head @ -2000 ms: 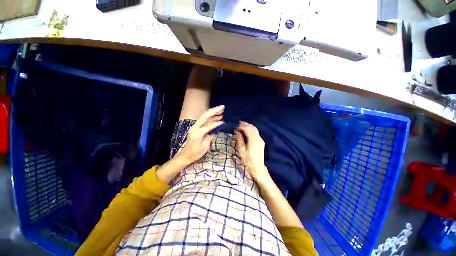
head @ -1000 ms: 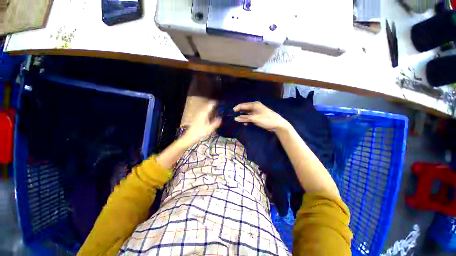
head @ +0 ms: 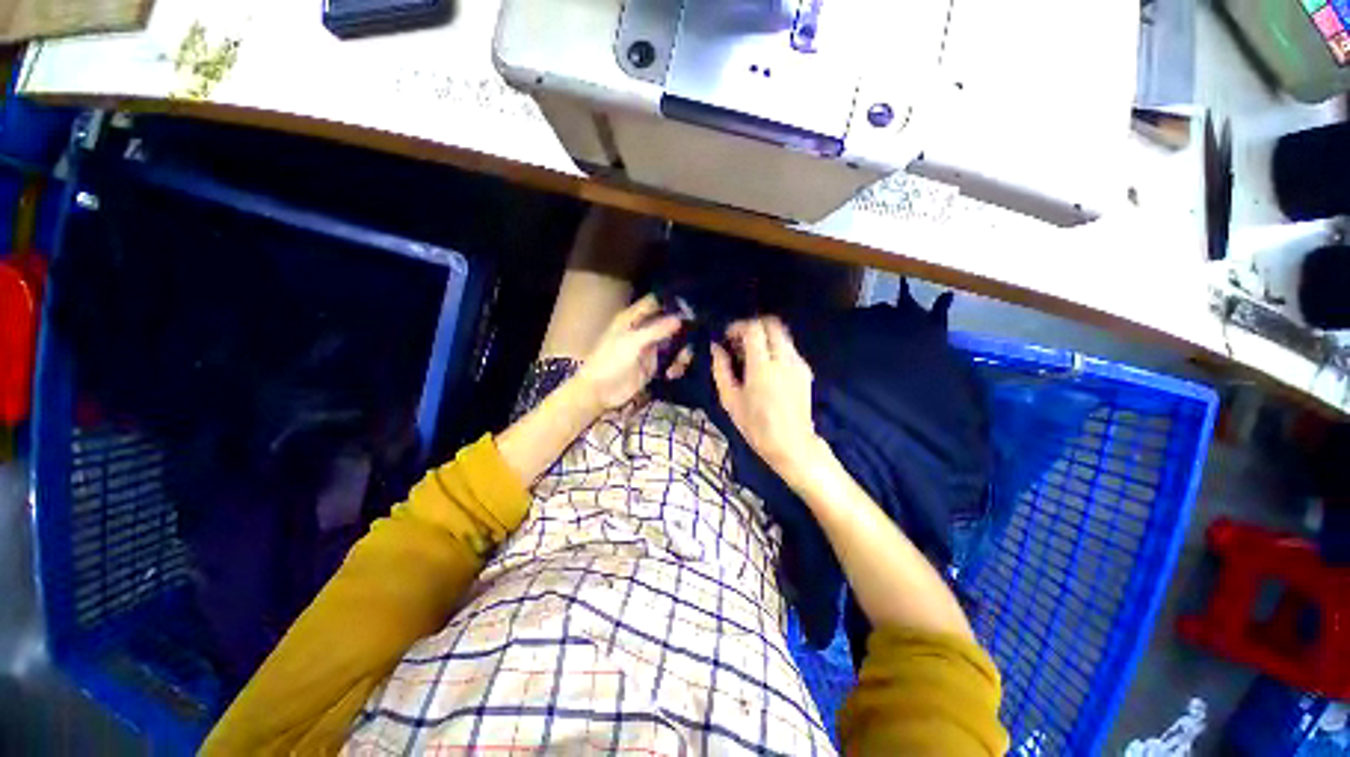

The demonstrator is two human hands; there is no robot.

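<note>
A dark navy garment piece lies over my lap and hangs down to the right, partly over the right crate. My left hand is at its left edge on my lap, with fingers bent and gripping the cloth. My right hand is just to the right of it, with fingers curled down on the dark cloth. A small pale spot shows on the cloth by my left fingertips. The fingertips are partly lost against the dark cloth.
The white machine table crosses above my lap, bearing the machine bed and a phone. The left crate holds dark pieces. The right crate is blue lattice. Black cones and a red stool are at right.
My hands moved up from the apron onto the dark cloth. In the last second my right hand turned to point its fingers upward, and my left hand bent its fingers at the cloth edge.
</note>
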